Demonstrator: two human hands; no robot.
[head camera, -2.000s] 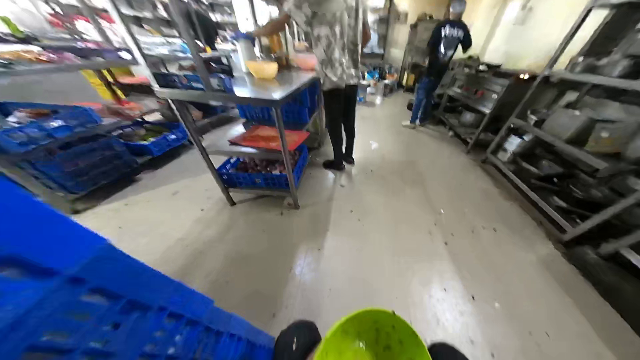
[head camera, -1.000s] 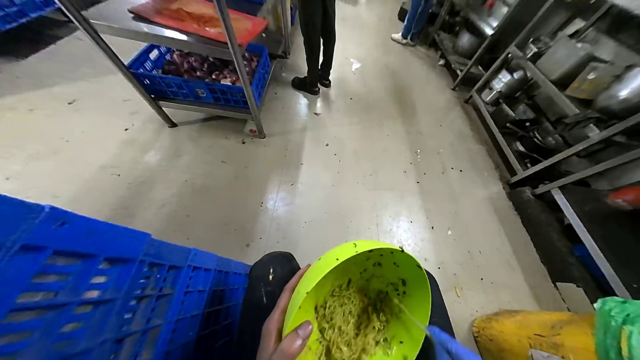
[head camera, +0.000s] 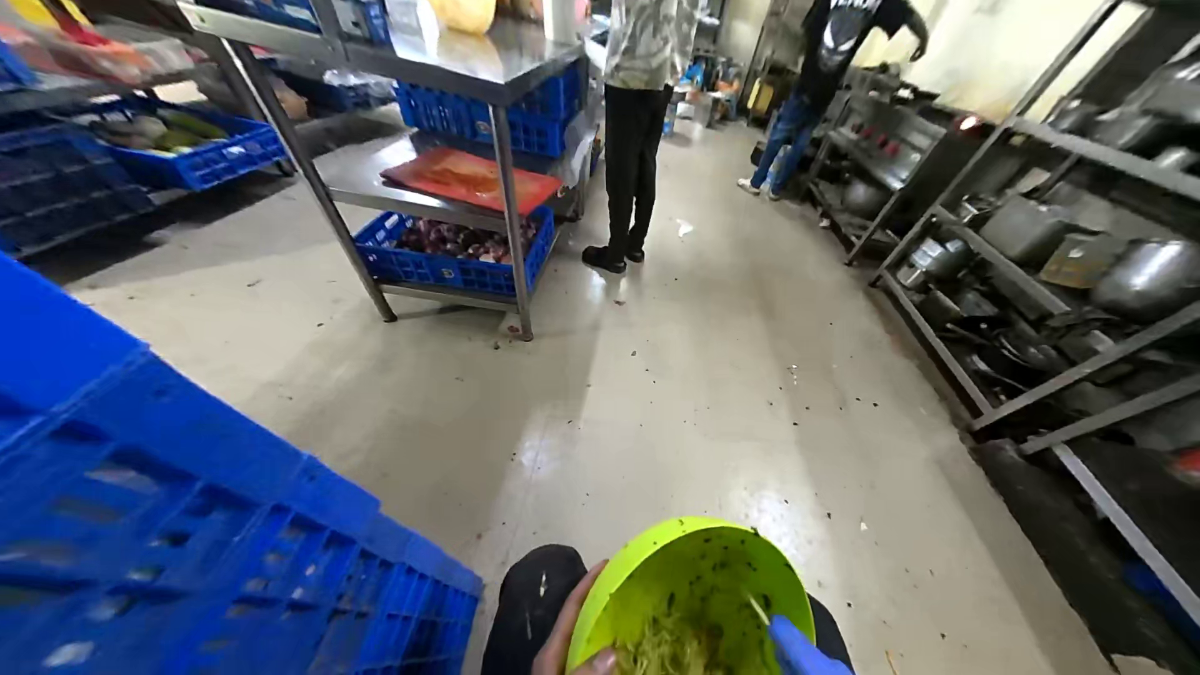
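Observation:
A lime-green plastic bowl (head camera: 647, 572) sits tilted between my knees at the bottom of the head view, with shredded pale green food (head camera: 670, 647) in it and dark specks on its inner wall. My left hand (head camera: 574, 633) grips the bowl's left rim, thumb inside and fingers outside. At the right side of the bowl is my right hand (head camera: 802, 650) in a blue glove, mostly cut off by the frame's lower edge. A thin pale utensil (head camera: 758, 609) projects from its fingertips into the bowl; its kind cannot be told.
Stacked blue plastic crates (head camera: 234, 525) stand close on my left. A steel table (head camera: 506, 70) holds a red board (head camera: 473, 178) and a crate of purplish produce (head camera: 459, 242) on its lower shelves. Two people stand beyond. Metal racks (head camera: 994, 258) with pots line the right.
The view has tilted up since one second ago, so the bowl shows lower in the frame. My left hand has stayed on the bowl's left rim.

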